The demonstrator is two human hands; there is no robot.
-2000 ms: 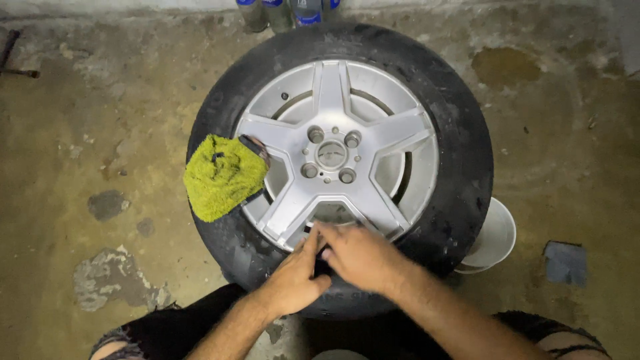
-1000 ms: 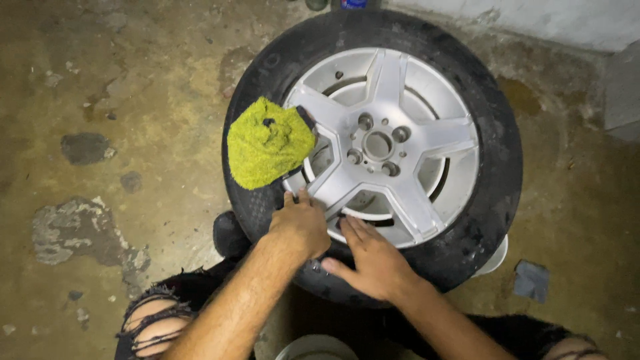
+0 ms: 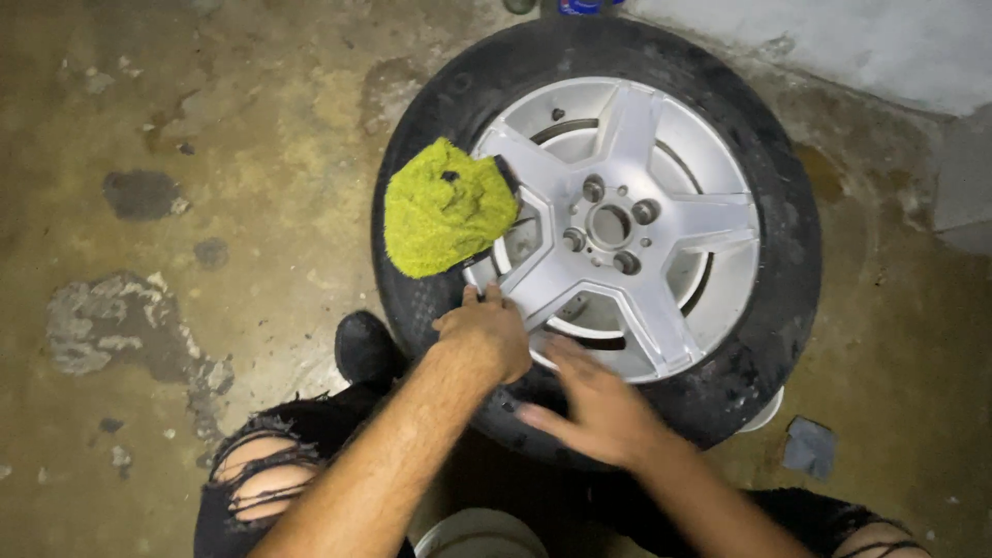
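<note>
A silver five-spoke alloy wheel rim [image 3: 542, 298] is mounted in a black rubber tire [image 3: 787, 310] that lies flat before me. My left hand [image 3: 488, 329] rests at the rim's lower left edge, fingertips against the metal; whether something is under its fingers is hidden. Just right of it, my right hand [image 3: 593, 399] is blurred, thumb spread from the fingers, over the tire's near sidewall and the rim edge, holding nothing visible. A yellow-green microfiber cloth [image 3: 446, 213] lies bunched across the tire and the rim's left side, with a dark object partly under it.
A white bucket [image 3: 480, 535] stands between my knees, and a white container [image 3: 763, 415] shows partly behind the tire at right. A grey piece of cloth or paper [image 3: 810, 448] lies on the stained concrete floor. Blue-labelled bottles [image 3: 581, 6] stand at the top edge, near a pale wall [image 3: 852, 46].
My hands were together at the rim's near edge; they are now apart, the left one further left along the rim. The view has shifted and turned.
</note>
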